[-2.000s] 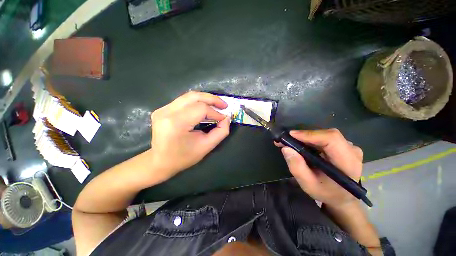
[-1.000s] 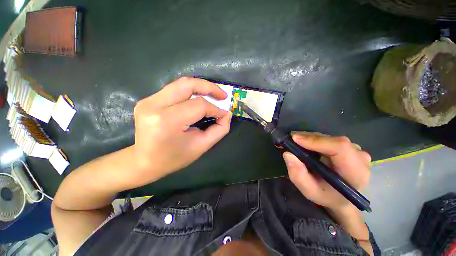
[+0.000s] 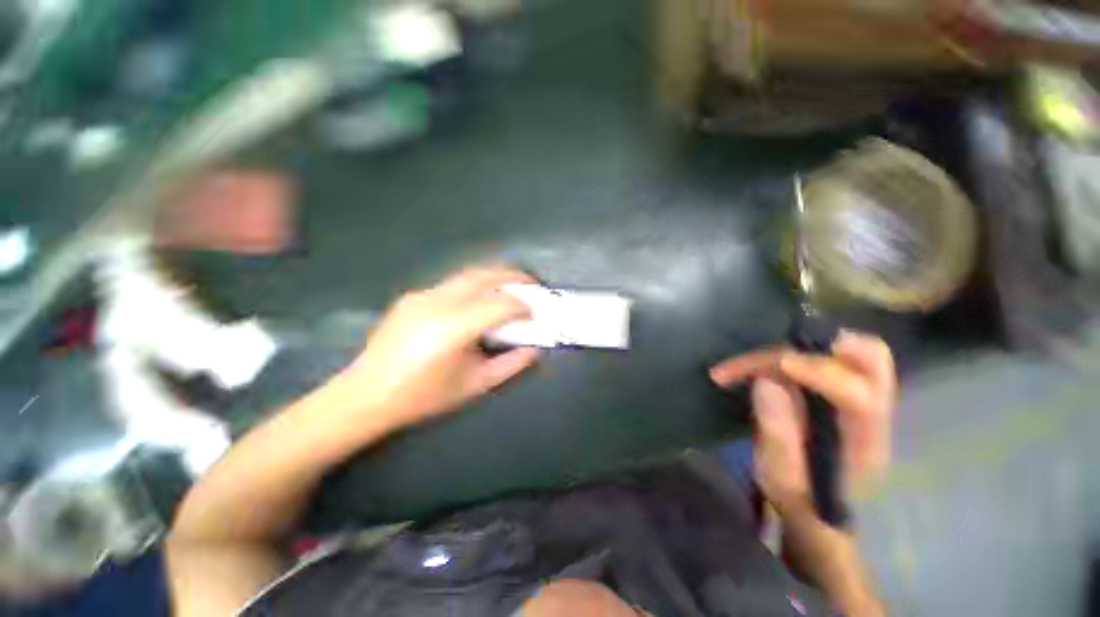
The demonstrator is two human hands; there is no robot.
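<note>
The view is blurred. My left hand [image 3: 452, 344] holds the left end of the phone housing [image 3: 591, 319], which lies on the dark mat and shows mostly white on top. My right hand [image 3: 832, 416] grips the black handle of the soldering iron [image 3: 820, 410]. The iron points away from me, its thin tip beside the left rim of the tip-cleaning pot [image 3: 953, 259]. Whether tip and pot touch cannot be told. The fanned stack of white LCD modules [image 3: 157, 350] lies at the left.
A reddish slab [image 3: 229, 209] lies behind the stack. A dark housing with a green part [image 3: 380, 115] is at the back left. A cardboard box [image 3: 844, 48] stands at the back right. A small white fan [image 3: 60, 521] is at the lower left.
My right hand has lifted the iron off the phone's board and turned it up towards the pot. My left hand still holds the phone housing. The camera view has shifted.
</note>
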